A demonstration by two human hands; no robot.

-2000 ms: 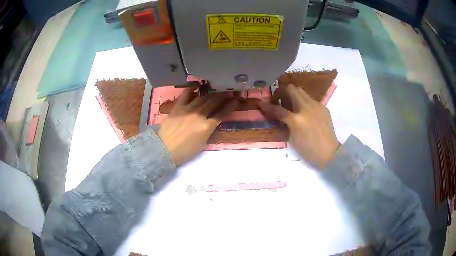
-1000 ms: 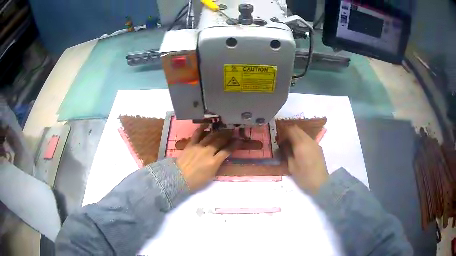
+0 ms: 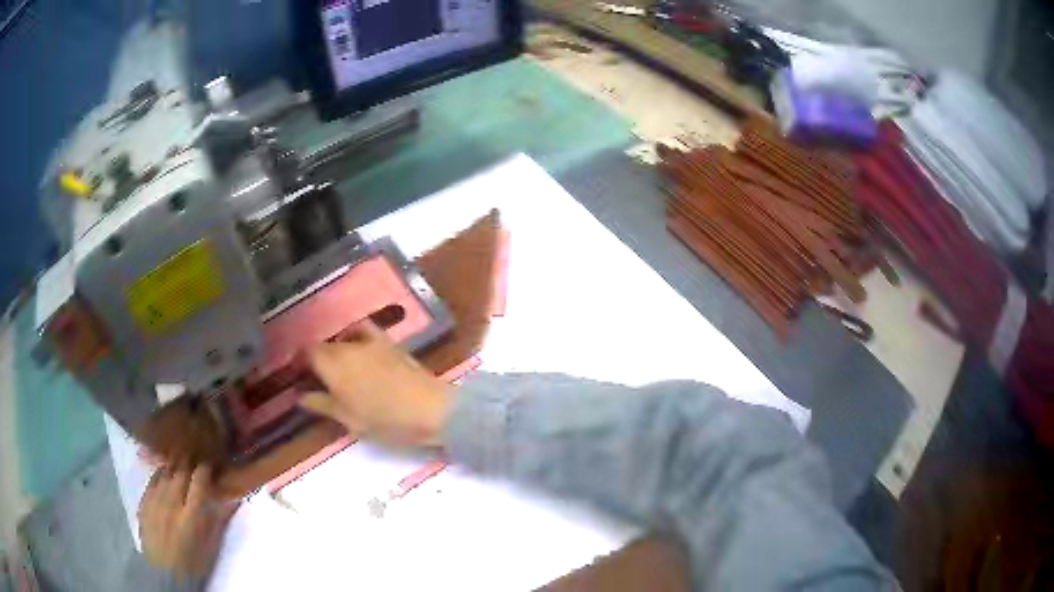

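The brown panel (image 3: 468, 272) lies on the white sheet (image 3: 578, 312) under the dark metal clamp frame (image 3: 425, 303). The pink template (image 3: 347, 303) with its long slot sits inside the frame, beside the pattern sewing machine head (image 3: 173, 289). My right hand (image 3: 376, 387) rests over the template's slot, fingers bent; its fingertips are blurred and I cannot tell whether they hold anything. My left hand (image 3: 179, 520) is at the panel's lower left edge, blurred, with its fingertips at the brown material.
A bundle of brown strips (image 3: 763, 220) lies on the table at the right, near a purple item (image 3: 826, 106) and dark red material (image 3: 948, 231). The control screen (image 3: 405, 41) stands behind. More brown material (image 3: 630, 569) shows at the bottom edge.
The view has swung to the right, bringing the strip bundle into sight. My right hand has moved from the panel's right side onto the template; my left hand has moved off the template to the panel's lower left.
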